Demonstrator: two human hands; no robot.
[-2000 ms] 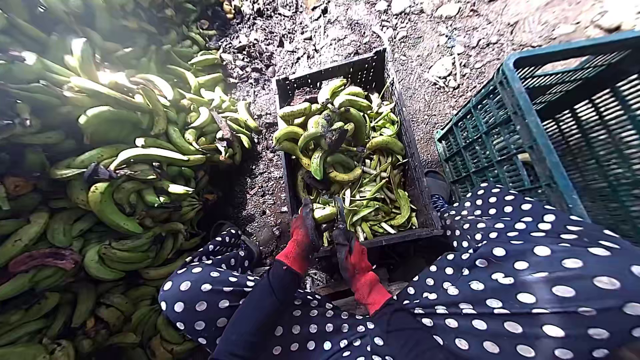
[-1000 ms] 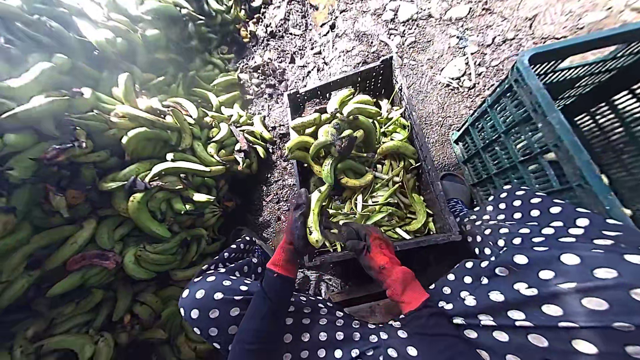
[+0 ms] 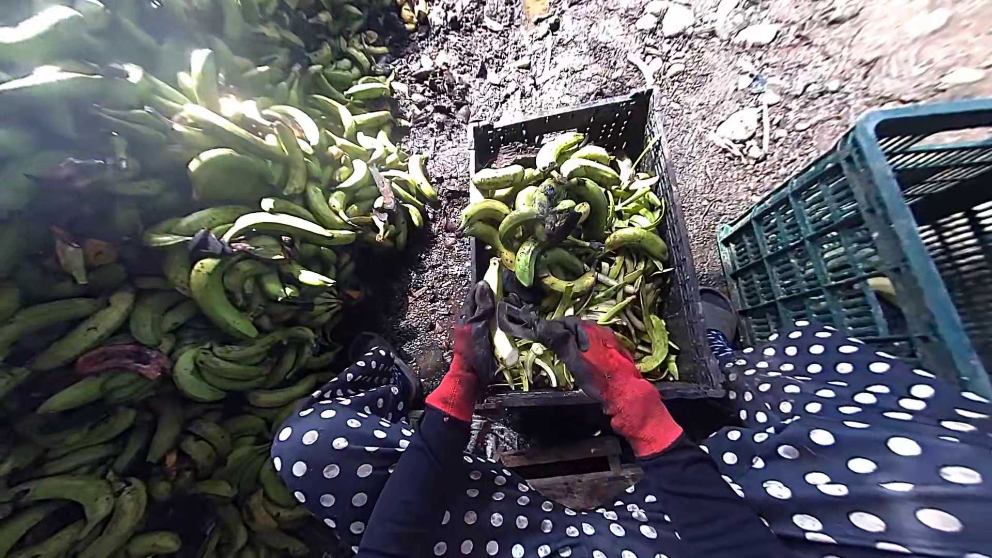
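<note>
Both hands wear red and dark work gloves at the near end of a black plastic crate [image 3: 688, 256]. My left hand [image 3: 474, 333] grips a pale, partly peeled green plantain [image 3: 504, 346], held upright along its fingers. Close on its right, my right hand [image 3: 570, 341] has its fingers curled by the fruit; whether it holds a tool or peel cannot be made out. Beyond the hands, unpeeled green plantains [image 3: 593, 172] lie heaped in the crate, some joined at a dark stalk [image 3: 556, 213]. Strips of green peel [image 3: 620, 298] cover the crate's near and right part.
A large pile of green plantains [image 3: 225, 294] spreads over the ground at left. To the right stands a green plastic crate [image 3: 891, 209] with openwork walls. Stony, damp ground [image 3: 542, 62] lies beyond. My knees in dotted cloth flank the black crate, with wooden slats [image 3: 573, 465] below its near edge.
The plantain in my left hand showed green skin one second ago; now pale flesh shows along it. My right hand has moved closer to my left hand.
</note>
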